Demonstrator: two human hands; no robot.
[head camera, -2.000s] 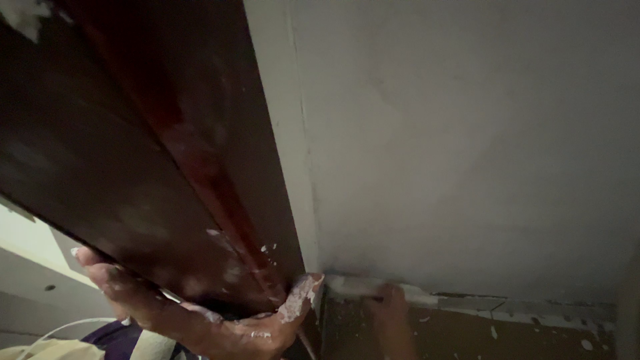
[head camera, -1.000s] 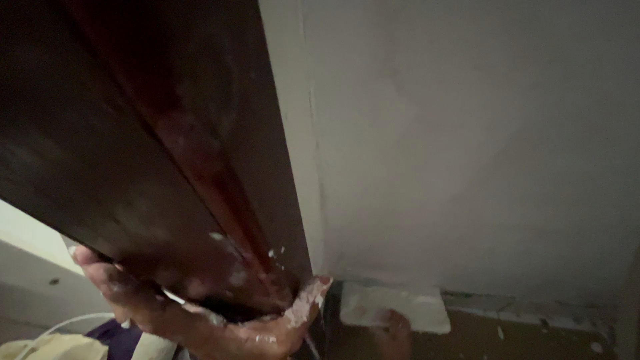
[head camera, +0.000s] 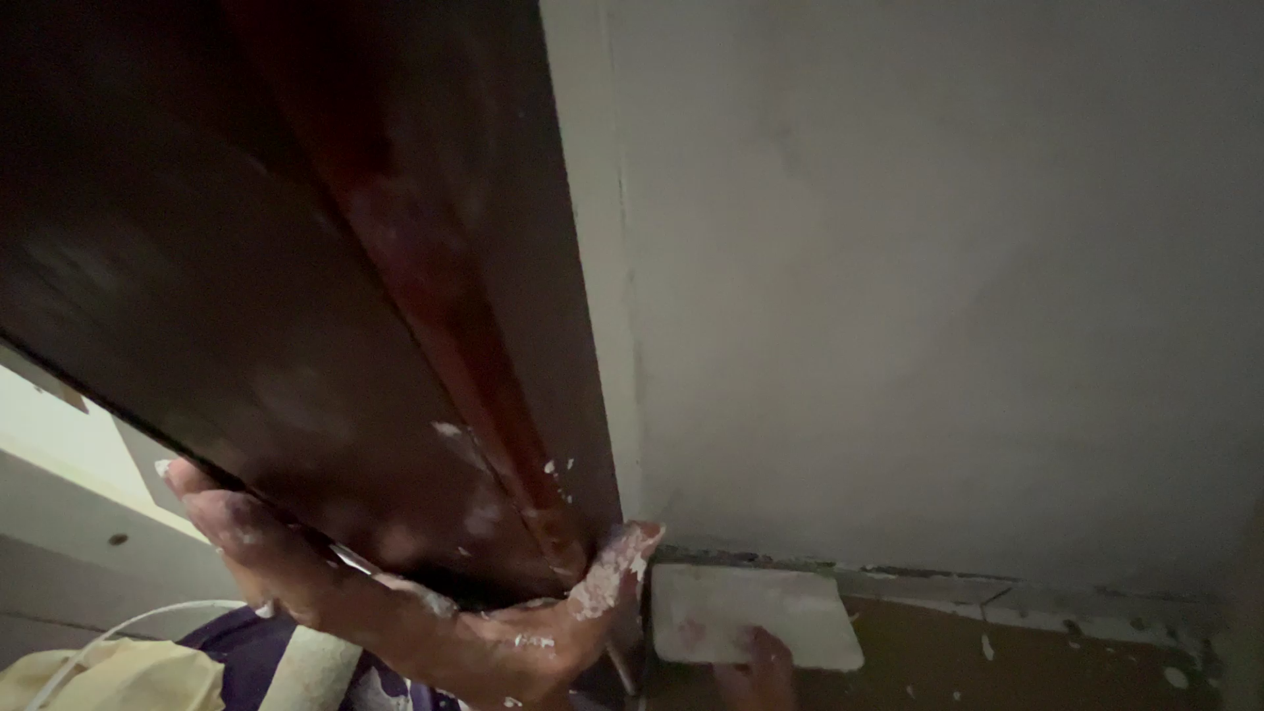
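My left hand (head camera: 425, 622), smeared with white compound, is wrapped around the bottom of a dark red-brown panel (head camera: 444, 326) with a raised strip. Its fingertips are at the left edge and the thumb is at the lower right corner. My right hand (head camera: 755, 676) holds a flat, white rectangular blade or plate (head camera: 755, 614) with rounded corners, just under the lower edge of the grey wall (head camera: 889, 296). Only the fingers of that hand show. Some white specks mark the panel. Whether the plate touches the wall is unclear.
A pale vertical strip (head camera: 592, 247) separates panel and wall. Along the wall's foot runs a rough, chipped edge (head camera: 938, 583) above a brown surface with white splashes. A white cable (head camera: 148, 617), purple cloth (head camera: 237, 657) and cream cloth (head camera: 128, 676) are at lower left.
The white plate has turned from a narrow edge-on look to its broad face, and my right hand has moved lower relative to the wall's edge. My left hand keeps its place on the panel.
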